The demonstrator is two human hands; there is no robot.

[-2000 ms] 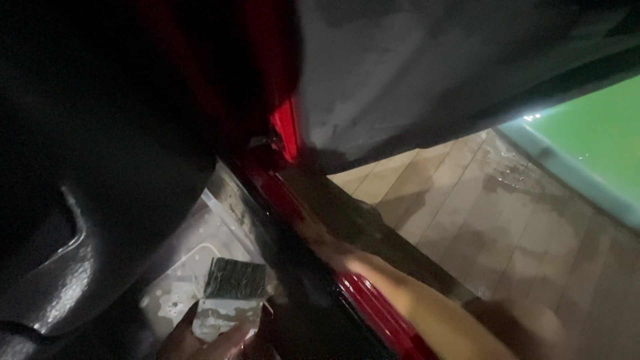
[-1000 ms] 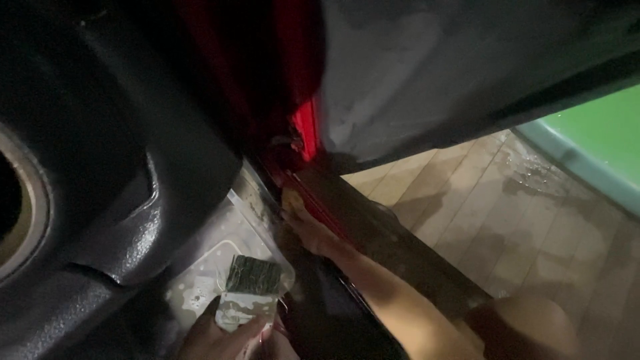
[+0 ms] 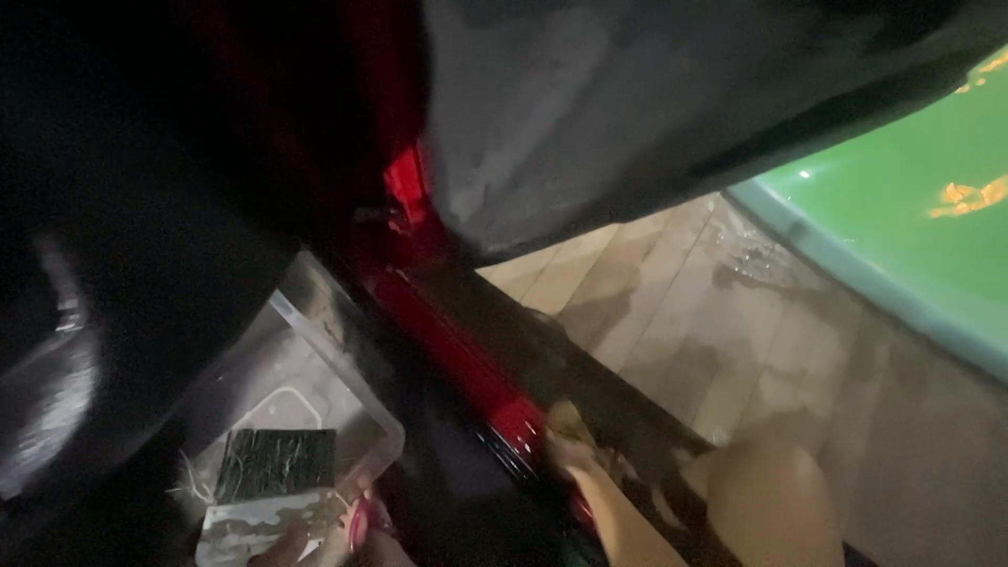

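Observation:
A wide brush with dark bristles and a pale, wet base is in my left hand, at the bottom left. Something pink shows by the fingers of that hand; what it is cannot be told. Under and behind the brush lies a clear plastic container. My right hand is on the lower part of the red car door sill, its fingers around a small yellowish-brown thing, perhaps a sponge or cloth. Blur and shade hide its exact shape.
A dark door panel hangs over the upper middle. Black trim fills the left. Wet plank-like flooring lies at the right, beside a pale-rimmed basin of green liquid. A bent knee is at the lower right.
My right hand has moved down along the red sill, toward me, from its upper end near the hinge area. My left hand still holds the brush over the container.

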